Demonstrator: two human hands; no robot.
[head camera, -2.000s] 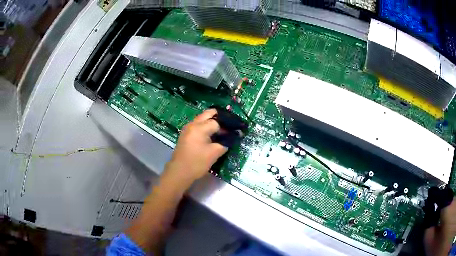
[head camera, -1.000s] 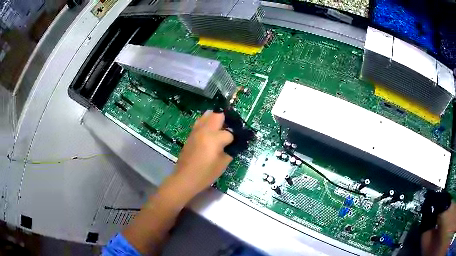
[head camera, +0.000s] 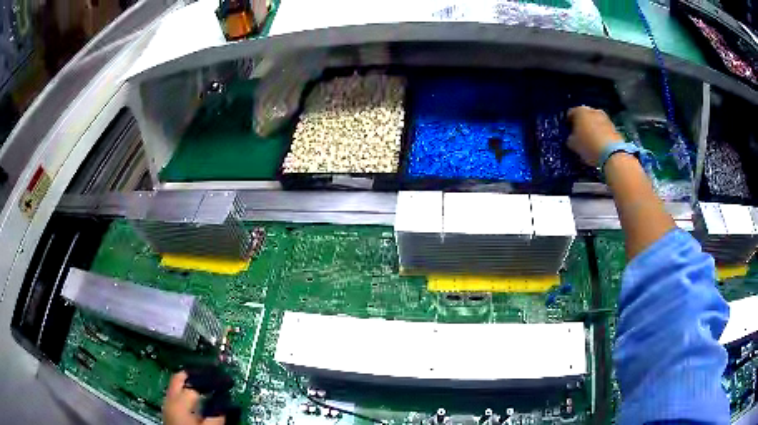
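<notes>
Green circuit boards (head camera: 332, 266) lie side by side across the view. A long heatsink (head camera: 432, 349) and a finned heatsink (head camera: 486, 236) with a yellow base stand on the middle one. My left hand (head camera: 199, 398), with black finger cots, is low over the left board, cut off by the bottom edge; its fingertips are blurred. My right hand (head camera: 588, 133) reaches into the right bin of dark blue-purple components (head camera: 553, 149); its fingertips are hidden in the dark bin. A light blue strap is on the right wrist.
The shelf also holds a bin of off-white components (head camera: 349, 124) and a bin of bright blue components (head camera: 470, 149). A clear plastic bag (head camera: 278, 95) is left of them. A coiled blue cord (head camera: 667, 91) hangs at the right. A metal rail (head camera: 324, 206) runs behind the boards.
The view has tilted up and turned, bringing the bins into full view. My right hand has moved from the board's right end to the right bin. My left hand stays over the left board.
</notes>
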